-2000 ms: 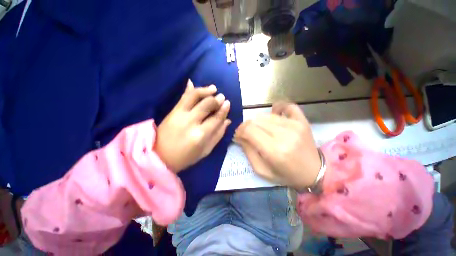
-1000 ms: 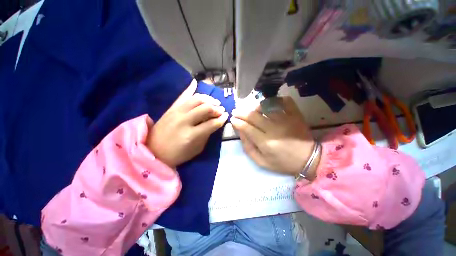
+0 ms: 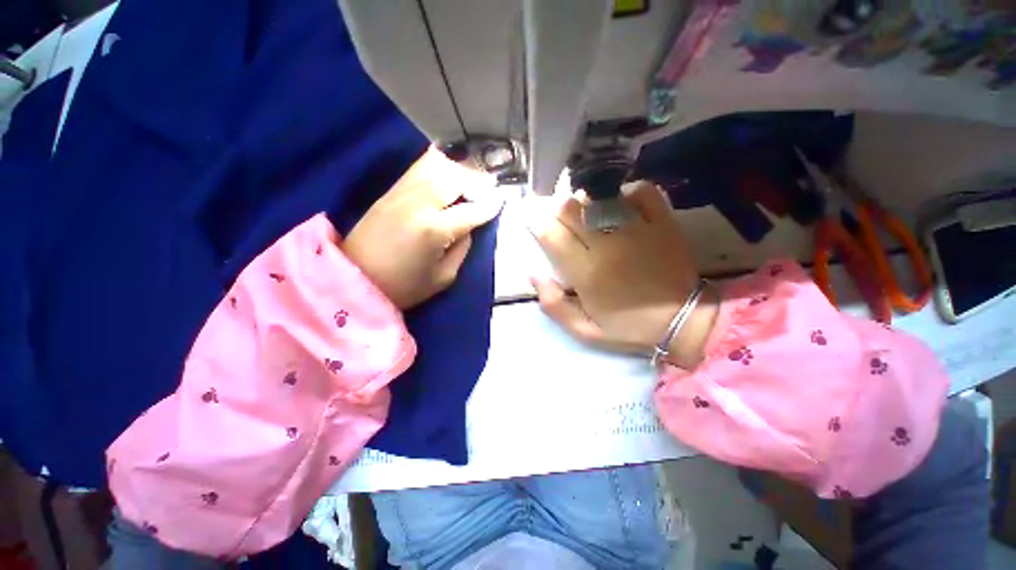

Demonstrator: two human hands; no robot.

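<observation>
A large navy fabric panel [image 3: 145,256] covers the left of the table, its right edge running up toward the needle area. My left hand [image 3: 418,232] lies on it, fingers on the cloth's right edge just below the presser foot area. My right hand [image 3: 624,267] is to the right of the cloth on the machine bed, its fingers bent and partly behind a dark machine part; whether they hold anything cannot be told. The off-white sewing machine head [image 3: 457,67] stands above both hands. The needle and presser foot are mostly hidden.
Orange-handled scissors [image 3: 875,262] lie at the right, beside a dark scrap heap [image 3: 724,167]. A smartphone [image 3: 975,265] lies at the far right. The white table edge carries printed ruler marks [image 3: 635,419]. My lap is below.
The machine head has come into view since two seconds ago. Since one second ago, my left hand has moved up with the cloth edge toward the needle, and my right hand has moved slightly up.
</observation>
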